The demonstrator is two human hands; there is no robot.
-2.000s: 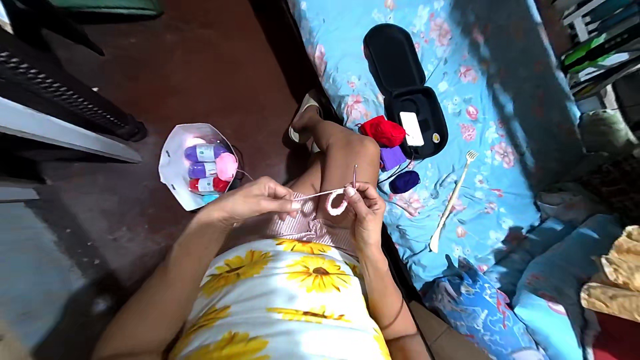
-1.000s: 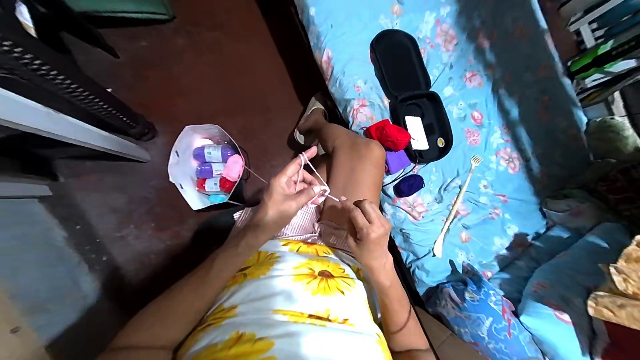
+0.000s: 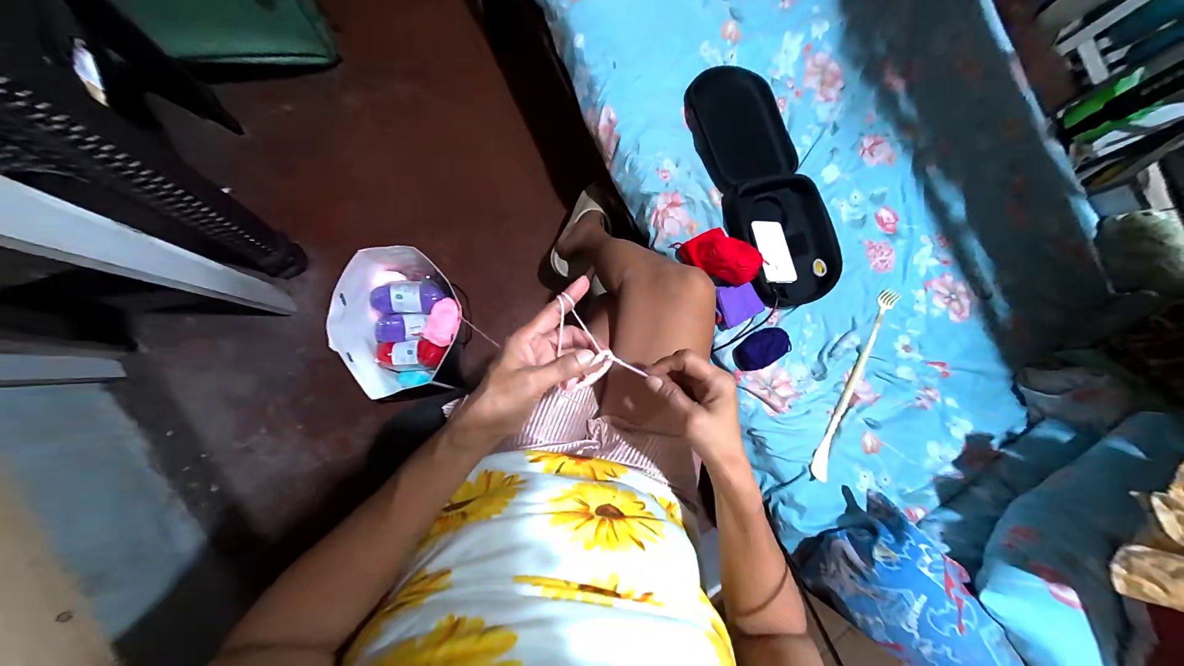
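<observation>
Over my lap, my left hand [image 3: 541,365] pinches a small pale pink crocheted piece [image 3: 592,370] between thumb and fingers, with yarn looped up over its raised index finger. My right hand [image 3: 694,398] holds a thin crochet hook [image 3: 631,367], whose far end meets the piece; its handle is hidden in the fingers. A pink strand runs from my left hand toward a pink yarn ball [image 3: 442,321] in a white container [image 3: 356,356], which also holds purple and red yarn skeins [image 3: 407,297].
On the flowered bed sheet [image 3: 911,398] to the right lie an open black case [image 3: 805,222] with a white object, red yarn [image 3: 721,257], dark blue yarn [image 3: 762,349] and a backscratcher [image 3: 856,375]. Bags and cloth lie at lower right. Dark furniture [image 3: 139,176] stands at left.
Two seconds ago my hands held the yarn stretched between them, with the piece at my right hand. Now my left hand holds the piece, its index finger raised with yarn around it.
</observation>
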